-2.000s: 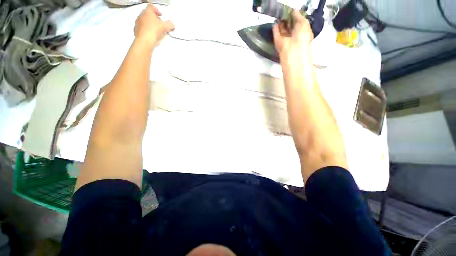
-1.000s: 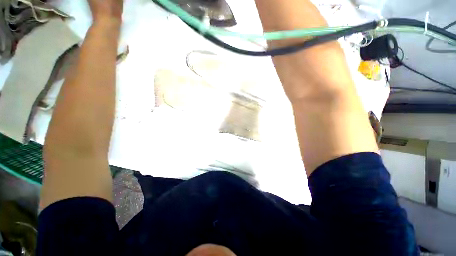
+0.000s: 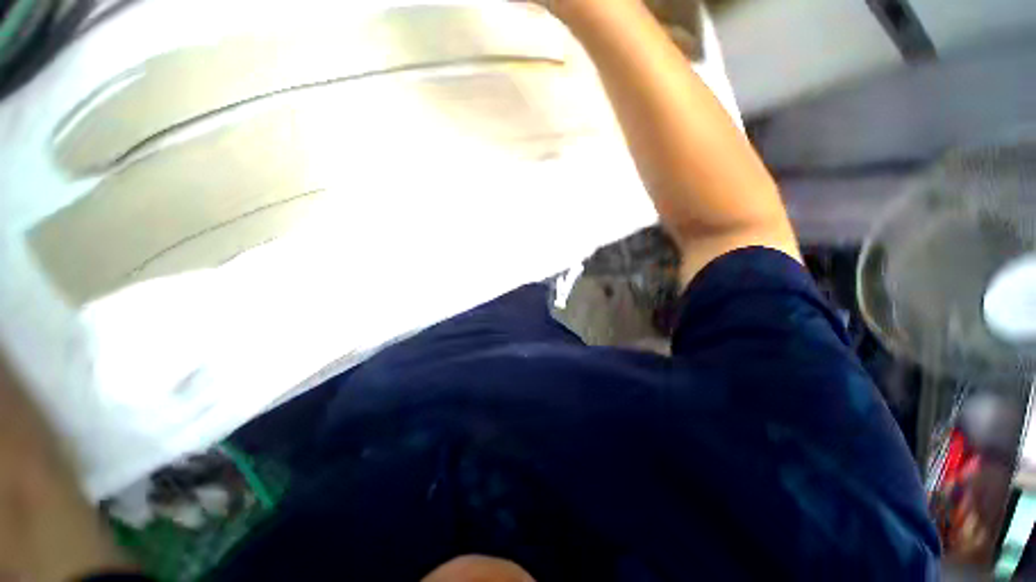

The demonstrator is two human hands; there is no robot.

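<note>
Two long, gently curved beige fabric strips lie flat on the white table cover (image 3: 375,262). The upper strip (image 3: 227,85) has a rounded left end and a dark edge line. The lower strip (image 3: 170,222) has a straight-cut left end. Glare washes out their right parts. My right forearm reaches to the top edge, where my right hand (image 3: 565,9) is cut off; its fingers and anything in it do not show. My left hand is out of the picture; only a blurred part of the left arm shows at the lower left edge.
A green basket (image 3: 193,540) with scraps is below the table's front left edge. A standing fan (image 3: 949,273) is at the right. Dark cable or hose (image 3: 34,51) shows at the top left corner. A brown object (image 3: 682,17) lies near the table's top right.
The view has swung to the right and tilted. The strips now show larger, my left hand has left the picture, and the iron is out of view. The fan has come in at the right.
</note>
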